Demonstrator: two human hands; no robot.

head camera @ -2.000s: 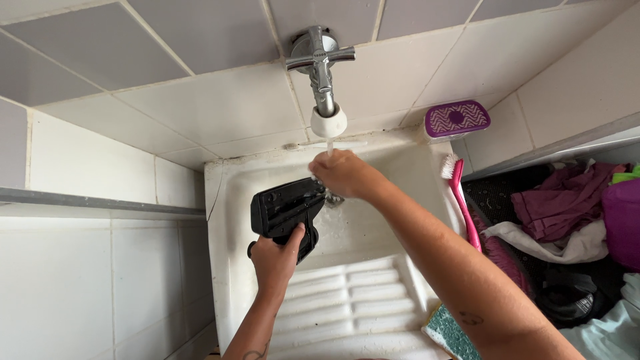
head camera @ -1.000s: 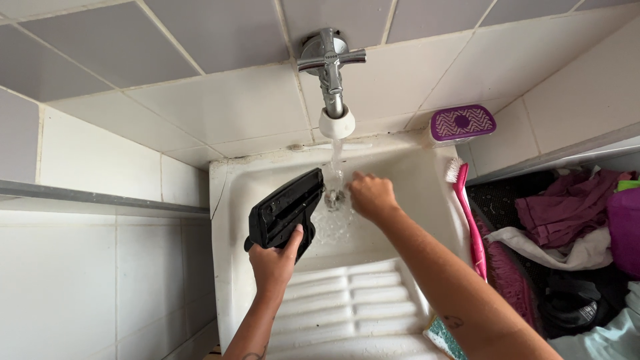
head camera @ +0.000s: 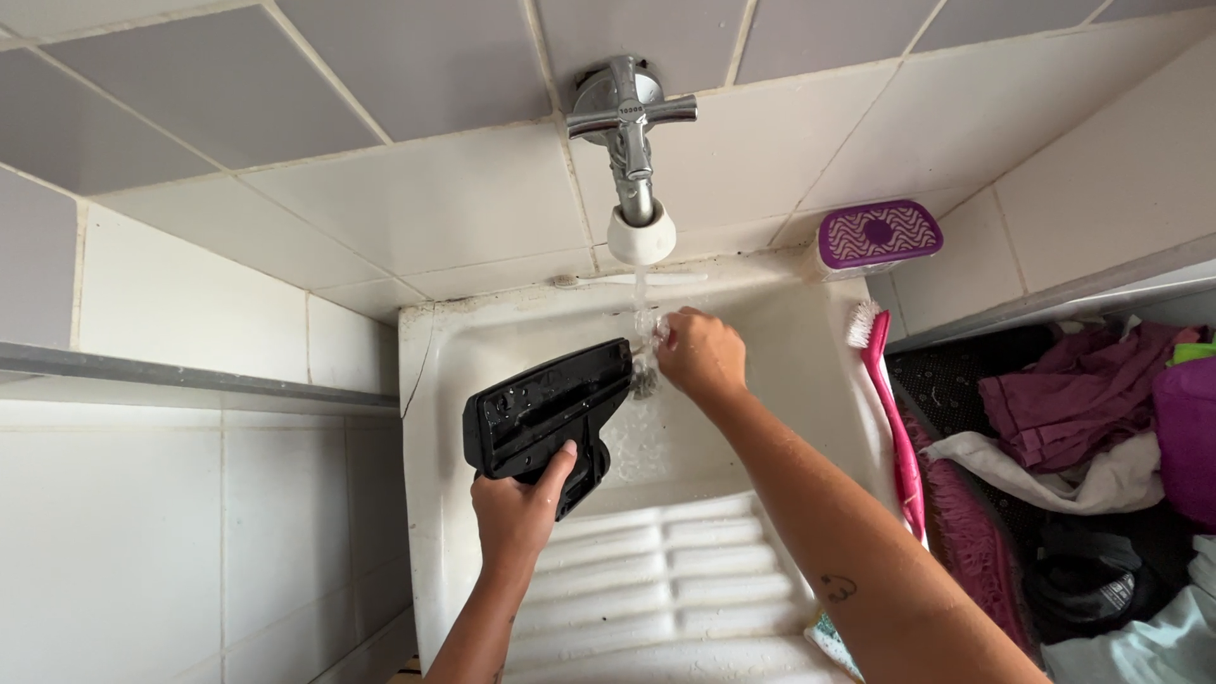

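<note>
My left hand [head camera: 522,499] grips a wet black plastic part [head camera: 541,418], its thumb on the ribbed, hollow face, tilted over the basin of a white laundry sink [head camera: 703,475]. Water runs from the white nozzle [head camera: 642,236] of a chrome tap [head camera: 629,119]. My right hand [head camera: 701,351] is beside the stream, its fingers curled at the water near the far end of the black part; whether they hold something small cannot be told. The metal drain [head camera: 644,378] lies below the stream.
A white toothbrush [head camera: 655,279] lies on the back ledge. At the right corner stands a tub with a purple lid [head camera: 882,233]. A pink scrub brush [head camera: 893,418] rests along the right rim, near a sponge [head camera: 831,646]. Clothes [head camera: 1064,399] are heaped at the right.
My right hand was over the end of the black part two seconds ago, then moved right, off it; now it is back at the water stream. My left hand has kept hold of the part.
</note>
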